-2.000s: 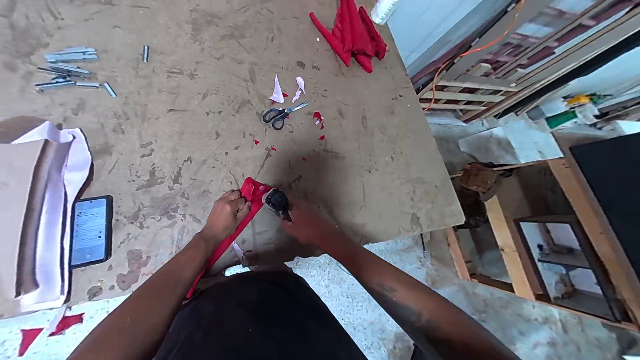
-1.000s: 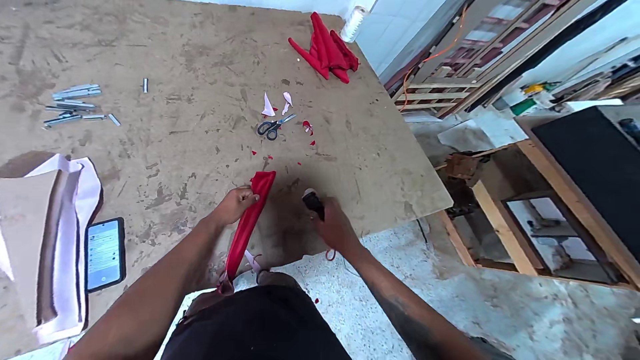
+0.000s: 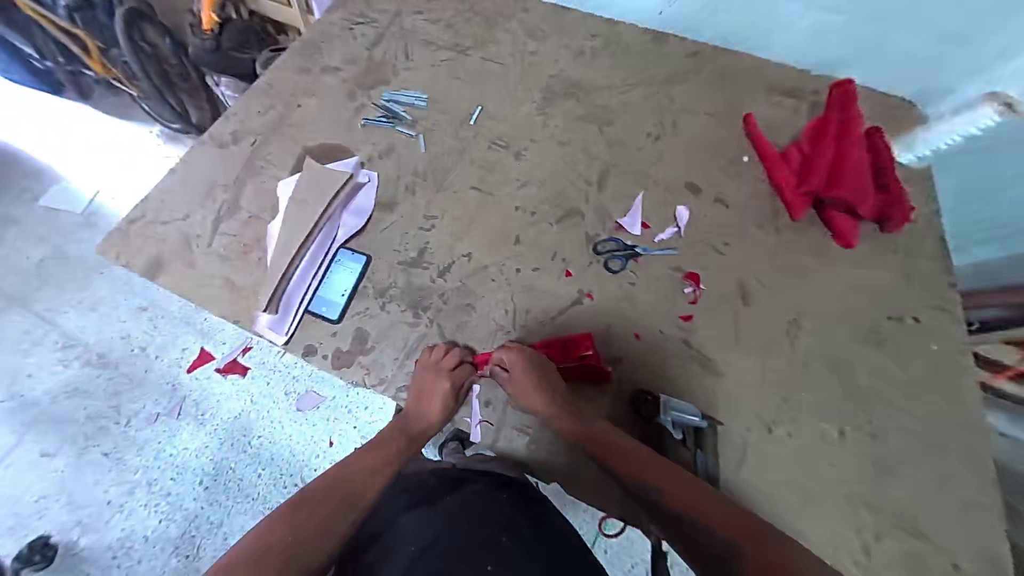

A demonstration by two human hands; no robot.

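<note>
Both hands are on a piece of red fabric (image 3: 572, 356) near the table's front edge. My left hand (image 3: 442, 380) pinches its left end, and my right hand (image 3: 524, 378) grips it just beside, the two nearly touching. The fabric's wider end lies to the right of my right hand. Below my fingers a thin pale strip (image 3: 476, 412) hangs down. A staple gun (image 3: 680, 418), partly hidden by my right forearm, rests on the table to the right. Scissors (image 3: 628, 254) with dark handles lie farther back, among pale and red scraps (image 3: 632, 216).
Metal staple strips (image 3: 396, 112) lie at the back left. Curved brown and pale pattern pieces (image 3: 312, 232) sit beside a phone (image 3: 340, 284) at the table's left. A heap of red fabric (image 3: 836, 172) and a white thread spool (image 3: 952, 132) are at the back right. Red scraps (image 3: 232, 368) lie on the floor.
My right hand has let go of the staple gun, which now lies on the table, and has taken hold of the red fabric. The fabric has turned crosswise. The view has swung noticeably.
</note>
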